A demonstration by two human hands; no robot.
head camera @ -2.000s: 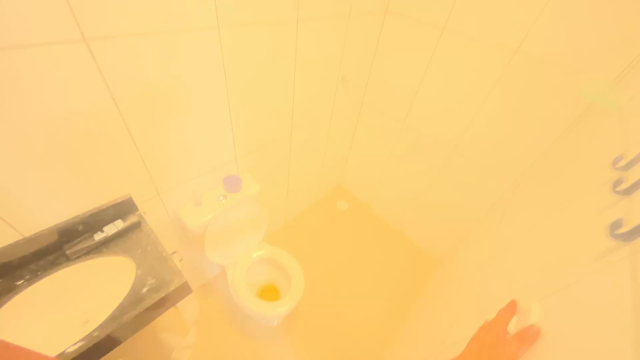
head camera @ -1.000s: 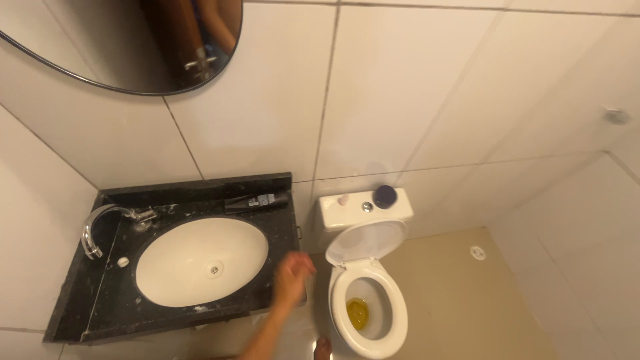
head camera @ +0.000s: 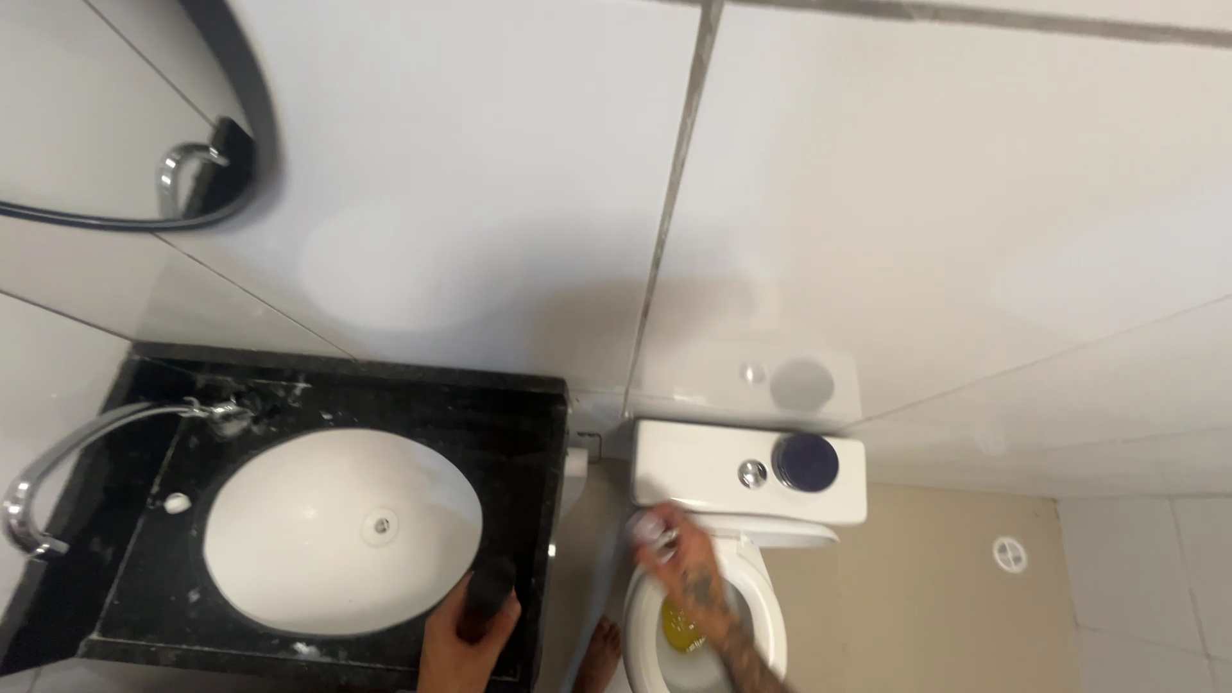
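Note:
My left hand [head camera: 469,626] is closed around a dark object [head camera: 489,587], blurred, above the front right edge of the black stone countertop [head camera: 510,433], beside the oval white sink basin [head camera: 342,529]. My right hand [head camera: 683,558] holds a small, pale, shiny object [head camera: 652,531], too blurred to name, over the left side of the white toilet [head camera: 770,616]. Yellow liquid [head camera: 681,626] lies in the bowl, partly behind my right forearm. A round dark-blue container [head camera: 807,462] sits on the toilet's cistern [head camera: 693,462] beside the chrome flush button [head camera: 753,473].
A chrome faucet [head camera: 87,433] arches at the counter's left. A round black-framed mirror [head camera: 258,115] hangs at upper left. Tiled wall [head camera: 481,144] rises behind the counter. A foot [head camera: 601,654] stands between counter and toilet, and a white floor drain [head camera: 1011,554] is at the right.
The dark item that lay at the back right of the counter is gone from there, and my left hand now grips a dark object. The small pale thing at the cistern's left is gone too.

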